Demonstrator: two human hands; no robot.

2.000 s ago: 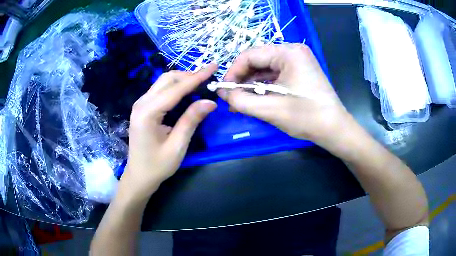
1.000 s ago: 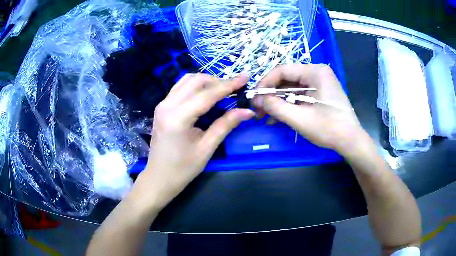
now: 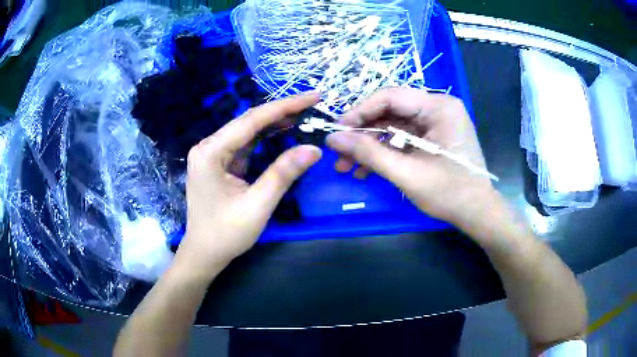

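My right hand [image 3: 419, 146] holds thin white stems [image 3: 440, 148] between thumb and fingers; their small heads point left. My left hand [image 3: 244, 181] is at the left with thumb and forefinger curved around a small black piece [image 3: 312, 137] at the stems' heads. The fingers partly hide this piece, and it is blurred against the dark heap. A clear tub [image 3: 419, 28] full of loose white stems [image 3: 349, 56] lies behind the hands on the blue tray [image 3: 377, 222]. A heap of black pieces [image 3: 174, 104] lies on the tray's left side.
A crumpled clear bag [image 3: 70, 160] lies left of the tray, with a white lump [image 3: 145, 247] at its near edge. Two long frosted containers [image 3: 562, 125] [image 3: 614, 129] with white contents lie at the right. The dark workbench [image 3: 314, 286] has a curved near edge.
Since one second ago both hands have shifted a little left in view and the gap between my left thumb and forefinger is wider. The stems in my right hand now slant down to the right.
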